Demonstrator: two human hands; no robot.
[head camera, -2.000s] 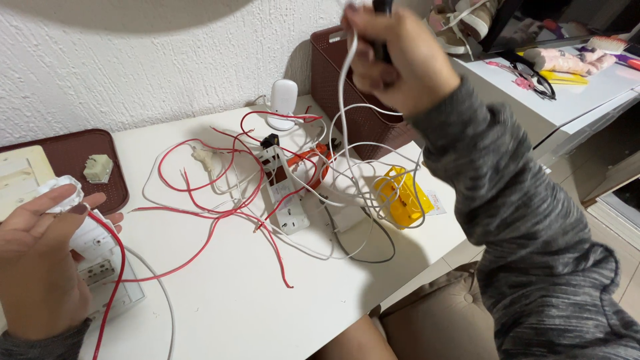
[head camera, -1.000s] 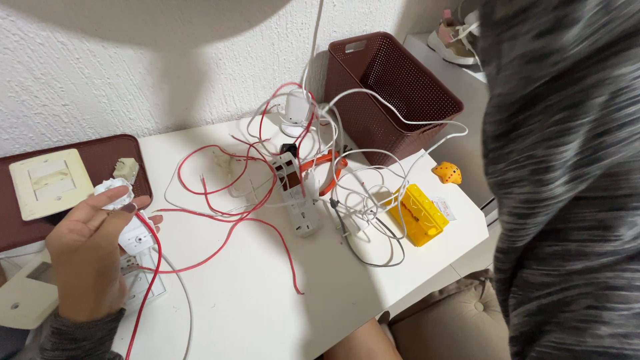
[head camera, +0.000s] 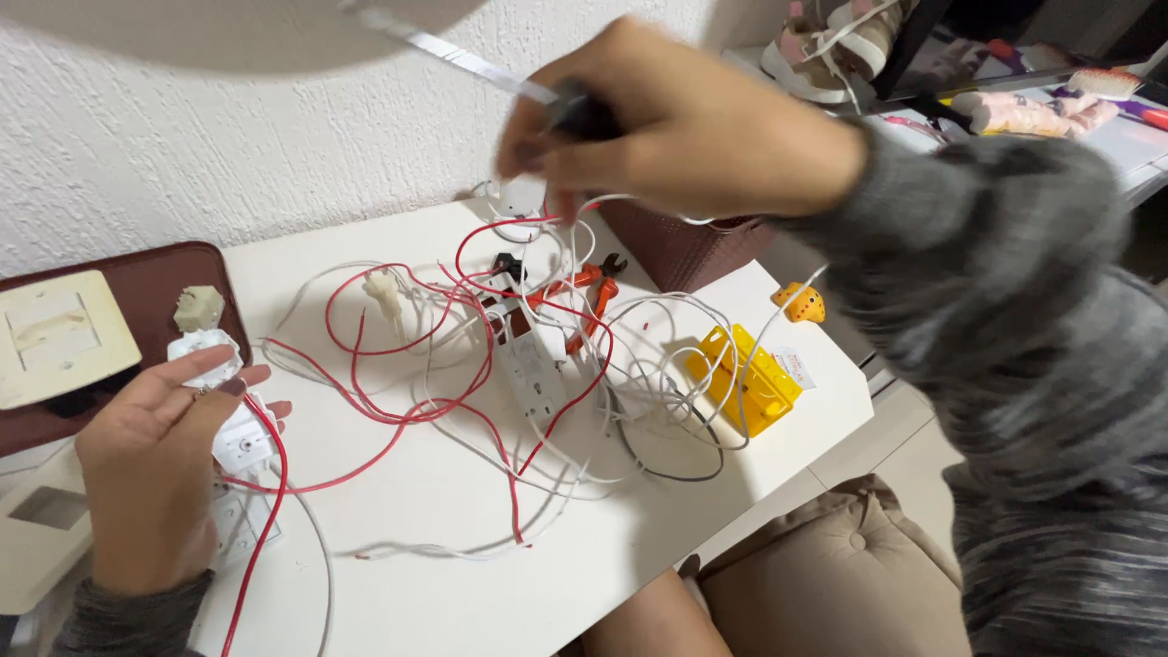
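Observation:
My left hand (head camera: 160, 456) holds a small white plastic electrical fitting (head camera: 208, 356) between thumb and fingers, with a red wire (head camera: 281, 456) running down from it. Just below it, a white socket module (head camera: 245, 440) lies against the fingers. My right hand (head camera: 639, 128), blurred, is raised over the back of the white table, shut on the dark handle (head camera: 584, 114) of a tool with a long pale shaft (head camera: 465, 62); its tip is too blurred to identify. Beneath it spreads a tangle of red wires (head camera: 411, 415) and white wires, around a white power strip (head camera: 531, 374).
Red-handled pliers (head camera: 598, 315) lie behind the strip. A yellow electrical box (head camera: 744, 379) is near the table's right edge, beside an orange spotted object (head camera: 800, 302). A brown basket (head camera: 684, 242) stands behind. At left is a brown tray (head camera: 205, 260) with a cream switch plate (head camera: 68, 338).
My right hand, out of sight a second ago behind the raised sleeve, is back in view with the tool. A white wire end now lies on the front of the table. My left hand keeps its hold.

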